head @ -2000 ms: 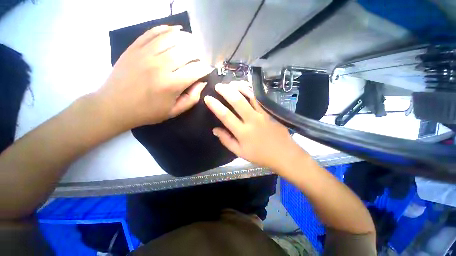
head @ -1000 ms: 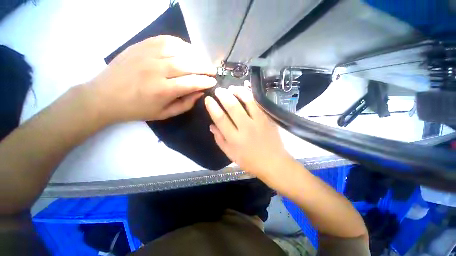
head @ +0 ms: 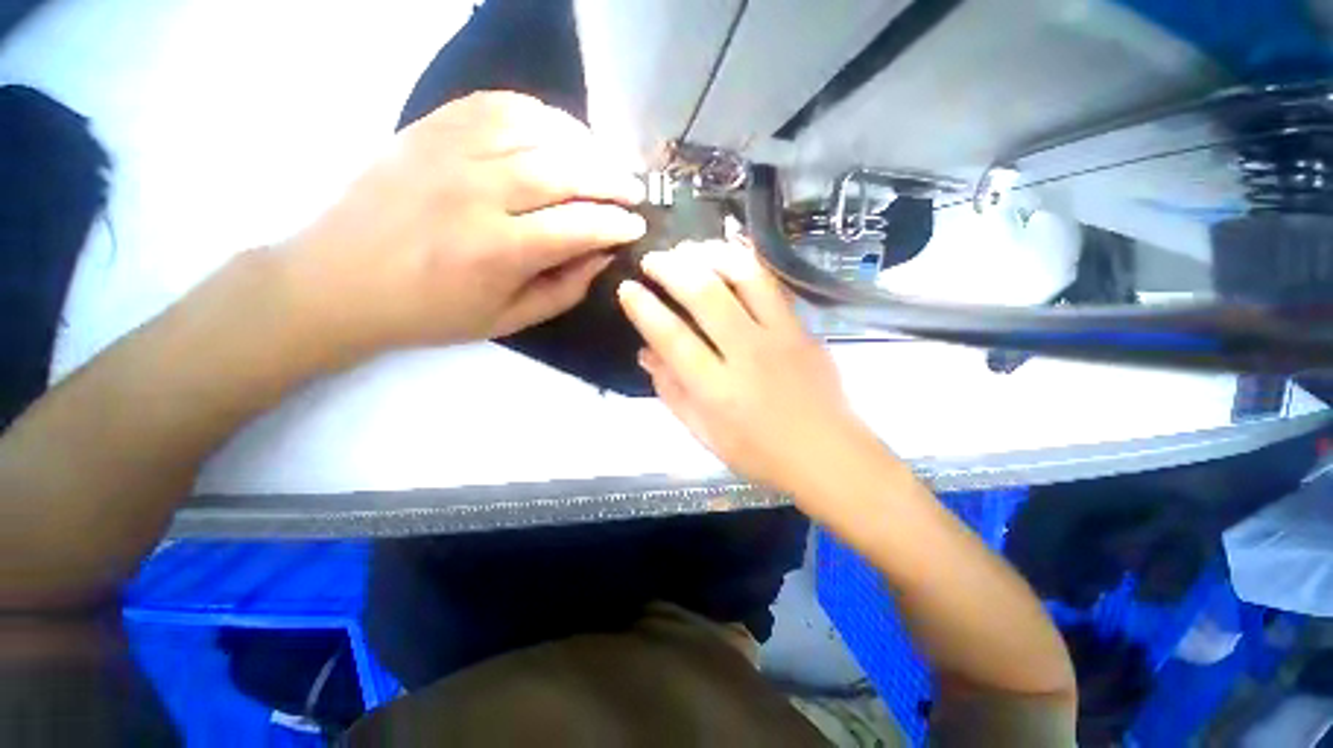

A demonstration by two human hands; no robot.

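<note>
A black fabric piece (head: 585,329) lies on the white table under both hands, with one part showing above my left hand and one part below it. My left hand (head: 453,234) lies on the fabric, fingertips together just left of the presser foot (head: 662,187). My right hand (head: 746,351) rests its fingertips on the fabric just below the foot, fingers slightly spread. The needle tip is too small to tell. The white sewing machine head (head: 848,73) stands above. My palms hide much of the fabric.
Black cut pieces (head: 44,249) lie at the table's left. A dark curved bar (head: 1023,325) crosses the right side. The curved table edge (head: 483,512) has ruler-like marks. Blue crates (head: 249,585) stand below, some holding black pieces. A pale wrap (head: 1286,548) is at the lower right.
The fabric has turned and moved up under my hands, with less of it showing towards the front edge. Both hands stay near the foot. The view has shifted slightly.
</note>
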